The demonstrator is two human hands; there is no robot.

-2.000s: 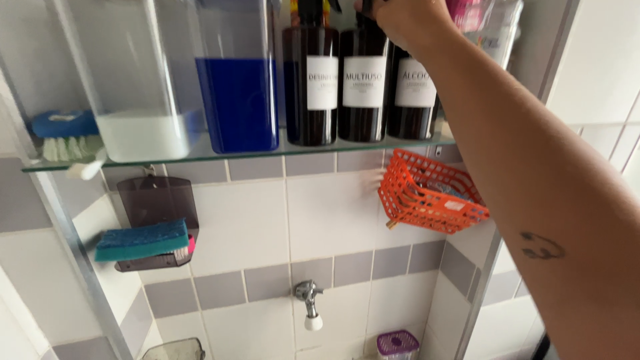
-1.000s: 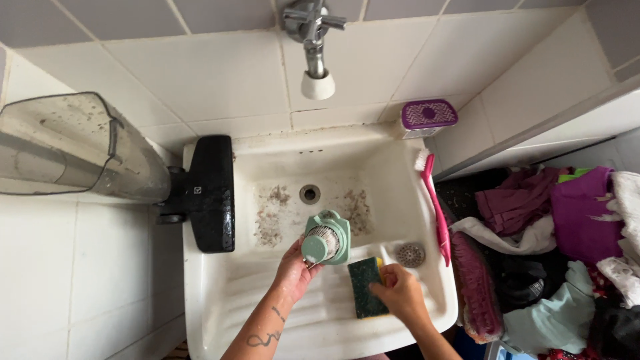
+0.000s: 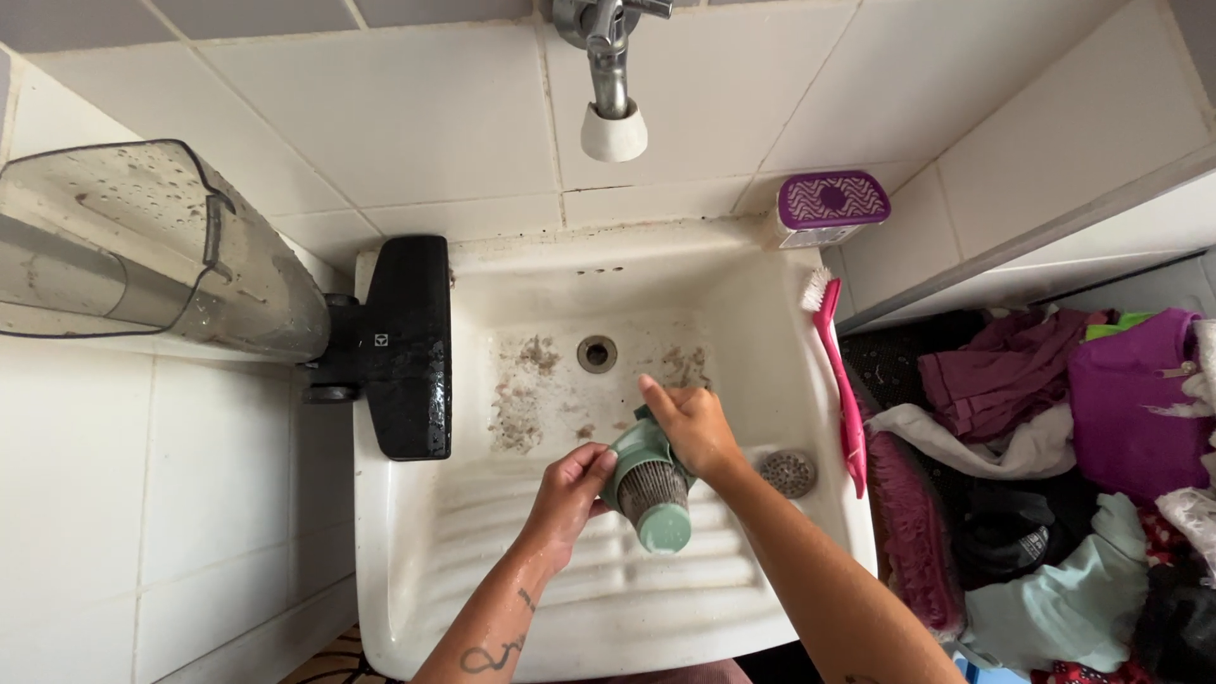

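Observation:
Over the ribbed slope of a white laundry sink [image 3: 380, 570], my left hand [image 3: 573, 489] grips the rim of a green vacuum filter [image 3: 654, 489] with a dirty pleated body. My right hand [image 3: 698, 429] is at the filter's upper right side, with the thumb raised; part of the sponge shows dark under its fingers, though it is mostly hidden and I cannot tell for certain. The filter's round green end points toward me. Grey-brown dirt lies around the drain [image 3: 597, 354] in the basin.
A black vacuum floor head [image 3: 413, 351] rests on the left rim, beside a clear dust container [image 3: 256, 285]. A pink brush [image 3: 841, 389] and a metal strainer [image 3: 788, 473] are at the right. The tap [image 3: 611, 85] hangs above; a purple-lidded tub [image 3: 834, 199] stands behind. Clothes [image 3: 1045, 570] lie right.
The filter has turned in my left hand, its round end now toward me. My right hand has moved from the sink's right side to the filter. The view has dropped from the shelf to the sink.

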